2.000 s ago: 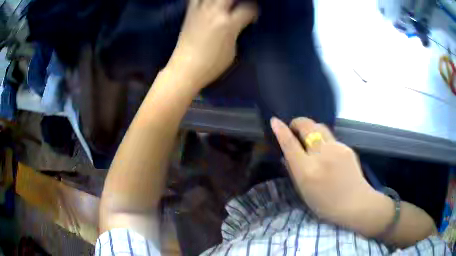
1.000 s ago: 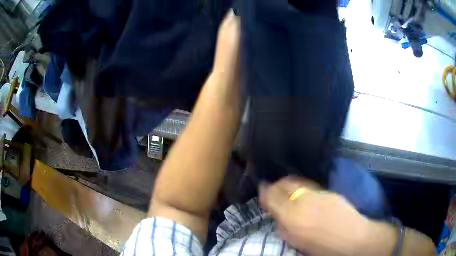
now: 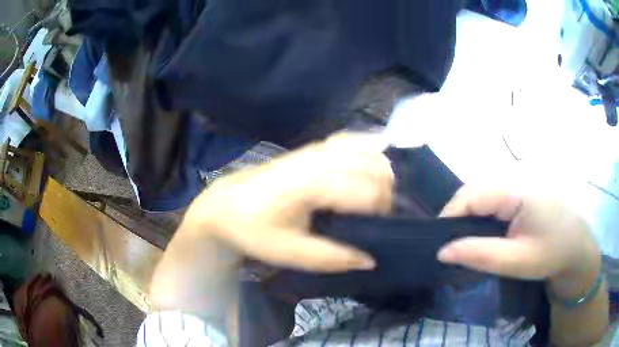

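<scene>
A large navy-black garment [image 3: 319, 68] lies over the table at the top and hangs off its left side, with brown lining [image 3: 153, 129] at the left. My left hand [image 3: 298, 203] and my right hand [image 3: 522, 230] pinch a folded dark edge of the cloth [image 3: 407, 247] between thumbs and fingers, close to my body. The left hand is blurred. A white piece [image 3: 414, 120], blurred, shows just behind the left hand; I cannot tell what it is. Blue cloth [image 3: 468, 298] hangs below the fold.
The white machine table [image 3: 502, 88] is at the right, with the machine's needle area [image 3: 601, 85] at the upper right edge. Wooden benches [image 3: 95, 237] and a reddish-brown bag [image 3: 47, 315] are on the floor at the left. Loose threads lie on the table.
My left hand has come down from the garment's upper part towards my body. My right hand has moved up and right. Both now hold a horizontal fold; the white piece has appeared.
</scene>
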